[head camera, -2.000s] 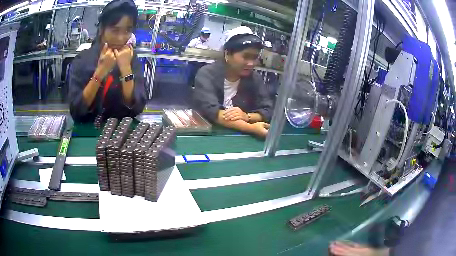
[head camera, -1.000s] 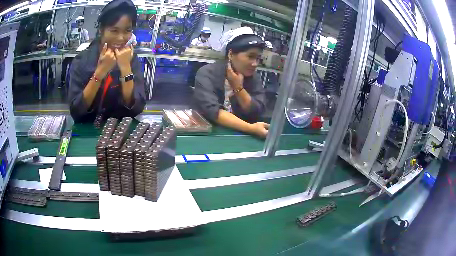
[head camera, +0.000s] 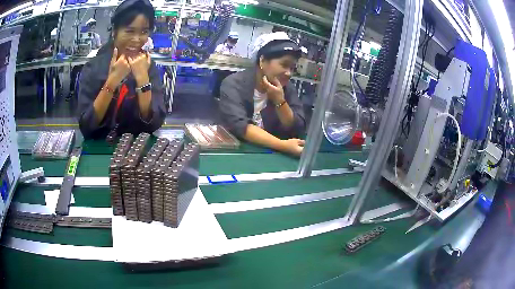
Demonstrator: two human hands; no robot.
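Note:
A single six-hole bar (head camera: 365, 239) lies alone on the green bench top at the lower right, cups up. Tall stacked bars (head camera: 148, 180) stand in several brown-grey columns on a white board (head camera: 169, 245) at centre left. Neither of my hands can be made out. A blurred dark sleeve (head camera: 485, 248) fills the lower right edge, beside a dark rounded object that I cannot identify.
Flat-laid bars (head camera: 31, 222) and a long dark strip (head camera: 66, 192) with a green label lie at left. Clear-bagged parts (head camera: 210, 135) are at the far edge. Two people sit opposite. Aluminium posts (head camera: 389, 113) and the right machine (head camera: 446, 130) stand at right.
The lone bar has shifted right and slightly away. A hand seen at the lower right edge has gone from view. The right seated person has raised a hand to the face. The stacks have not moved.

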